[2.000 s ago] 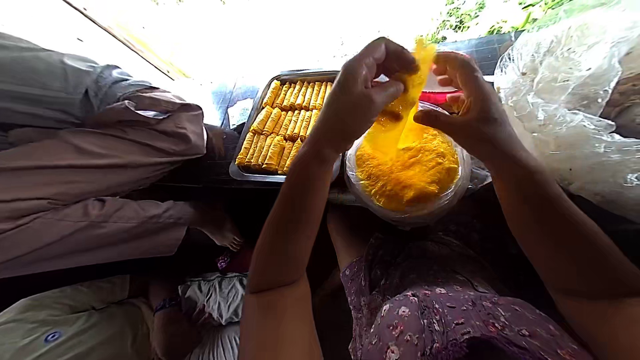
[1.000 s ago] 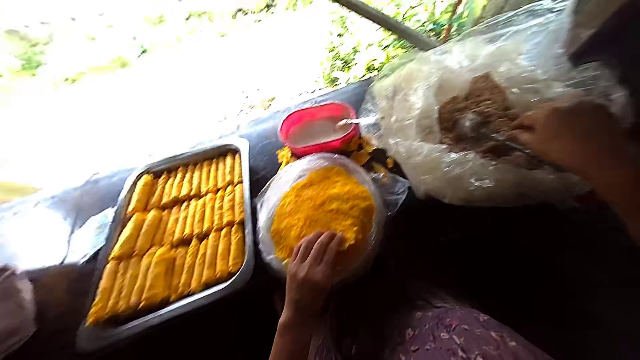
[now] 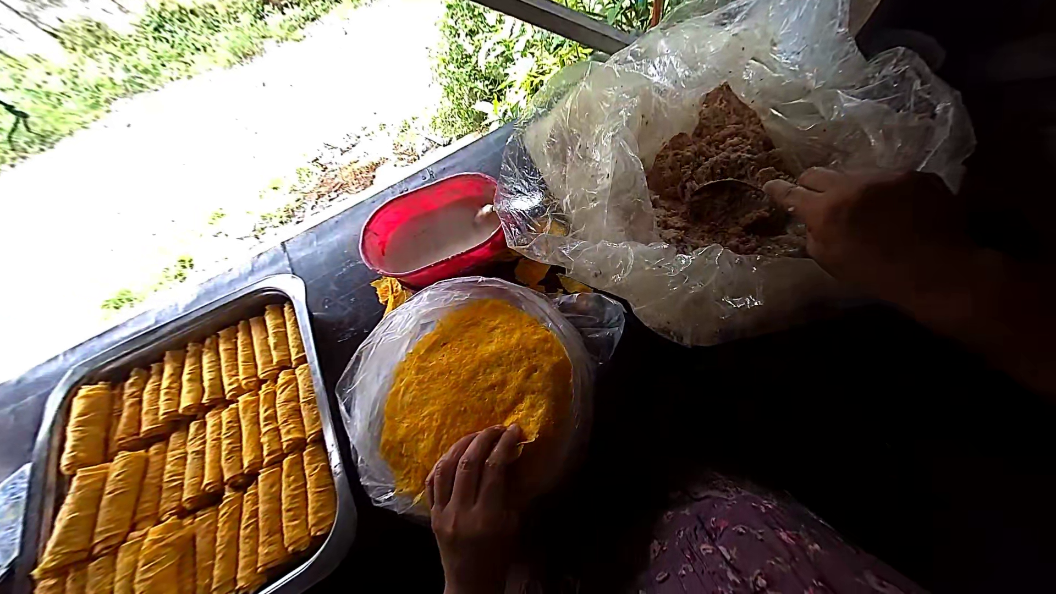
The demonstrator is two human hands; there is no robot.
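Note:
My left hand [image 3: 474, 495] rests its fingertips on the near edge of a round yellow wrapper sheet [image 3: 474, 388], which lies on a plastic-lined round container [image 3: 363, 404]. At the right, my right hand [image 3: 858, 219] is closed around what looks like the handle of a spoon [image 3: 730, 202]; its bowl sits in brown crumbly filling [image 3: 718, 140] inside a clear plastic bag [image 3: 602, 140]. A red oval tub [image 3: 379, 235] of pale liquid stands beyond the container. Yellow rolls [image 3: 194, 462] lie in rows in a metal tray [image 3: 318, 330] at the left.
Torn yellow pieces [image 3: 390, 293] lie between the red tub and the round container. A dark ledge [image 3: 326, 239] runs behind the tray and tub, with bright ground and plants beyond. A metal bar [image 3: 569, 25] crosses at the top. Patterned cloth [image 3: 742, 544] covers my lap.
Two seconds ago both my hands held up a yellow sheet over the container. Since then they have parted, the left to the wrapper, the right to the bag of filling. The view has turned.

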